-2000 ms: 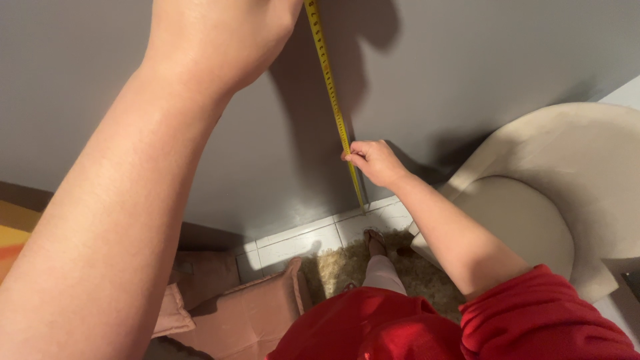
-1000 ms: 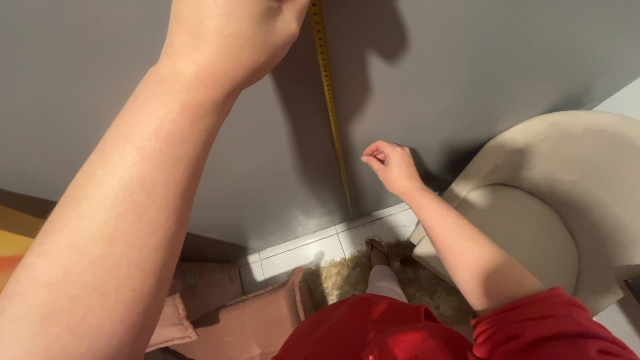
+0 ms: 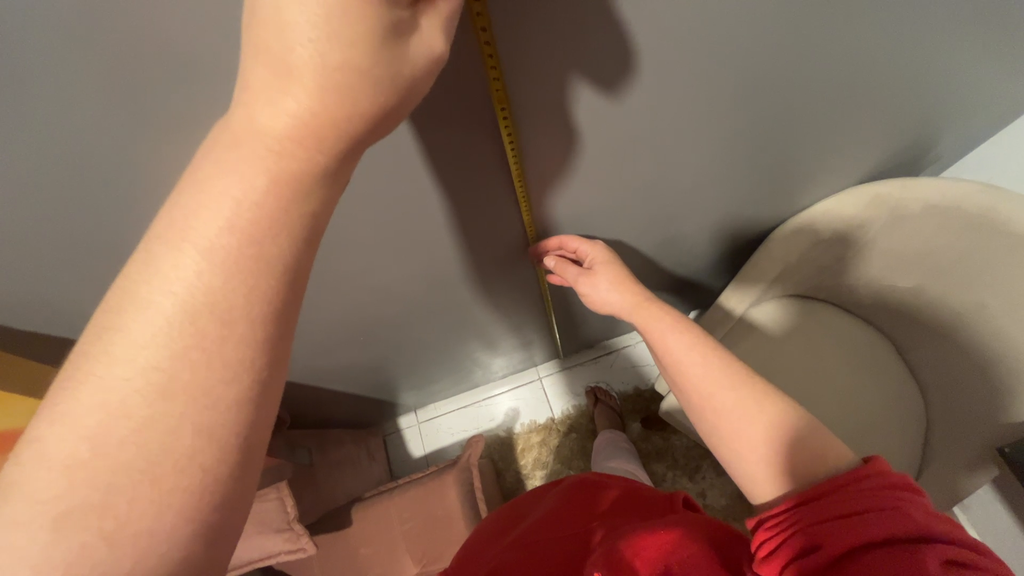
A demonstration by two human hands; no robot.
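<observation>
A yellow tape measure blade runs down along a grey wall, its lower end close to the tiled floor. My left hand is raised at the top of the view beside the upper part of the blade; its fingers are cut off by the frame edge, so its hold cannot be told. Lower down, my right hand is at the blade, fingertips at or just in front of it, fingers partly curled and slightly apart. Whether they pinch the blade is not clear.
On the right stands a beige upholstered armchair. Pink cushions or padded seating lie at the lower left. A shaggy beige rug covers floor near my foot. Something yellow and orange shows at the left edge.
Two seconds ago my right hand was pinching the blade; one second ago it was off to the right of it. Now it is back at the blade. My left hand has stayed high.
</observation>
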